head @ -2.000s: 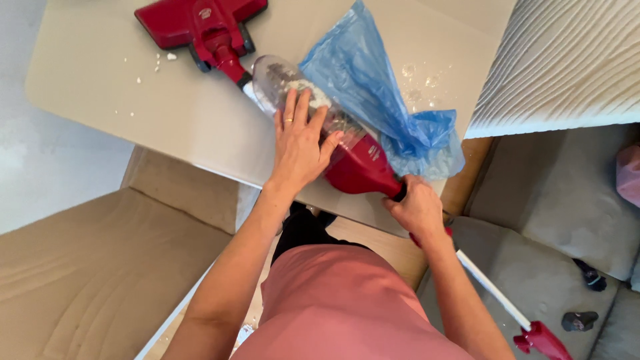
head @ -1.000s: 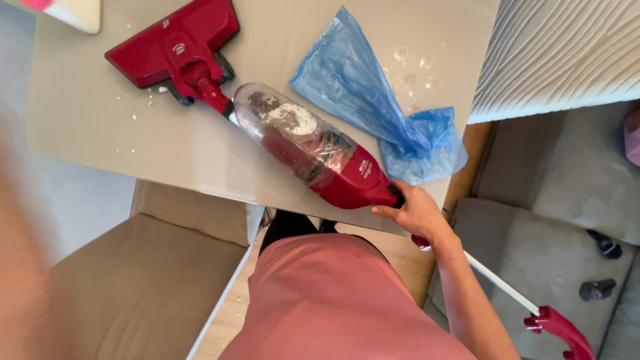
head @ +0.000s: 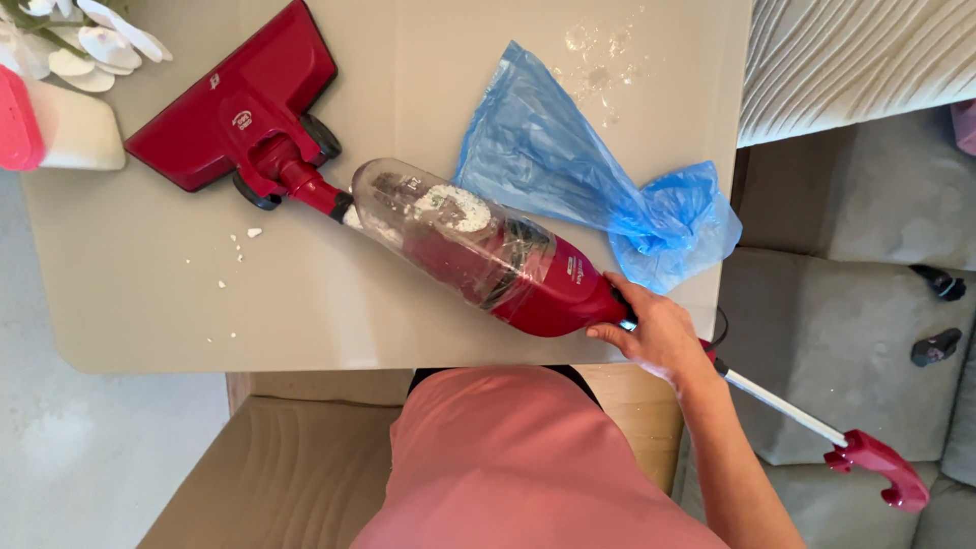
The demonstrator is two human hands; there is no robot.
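A red stick vacuum cleaner (head: 564, 297) lies diagonally across the beige table (head: 328, 328). Its clear dust container (head: 396, 202) holds white debris, and the wide red floor head (head: 236, 99) points to the upper left. My right hand (head: 659, 328) grips the rear end of the red body near the table's front edge. Beyond that hand, a metal tube with a red handle (head: 877, 461) extends over the sofa. A crumpled blue plastic bag (head: 549, 145) lies just behind the vacuum body. White crumbs (head: 254, 232) are scattered left of the container. My left hand is out of view.
At the upper left stand a white bottle with a pink cap (head: 76, 126) and white flowers (head: 110, 46). Wet spots (head: 602, 69) mark the table behind the bag. A brown chair (head: 282, 465) is at the front left; a grey sofa (head: 808, 335) with dark socks (head: 935, 347) is at right.
My left hand, which lay on the clear container two seconds ago, has left it and gone out of view. My right hand keeps its place at the rear of the vacuum body.
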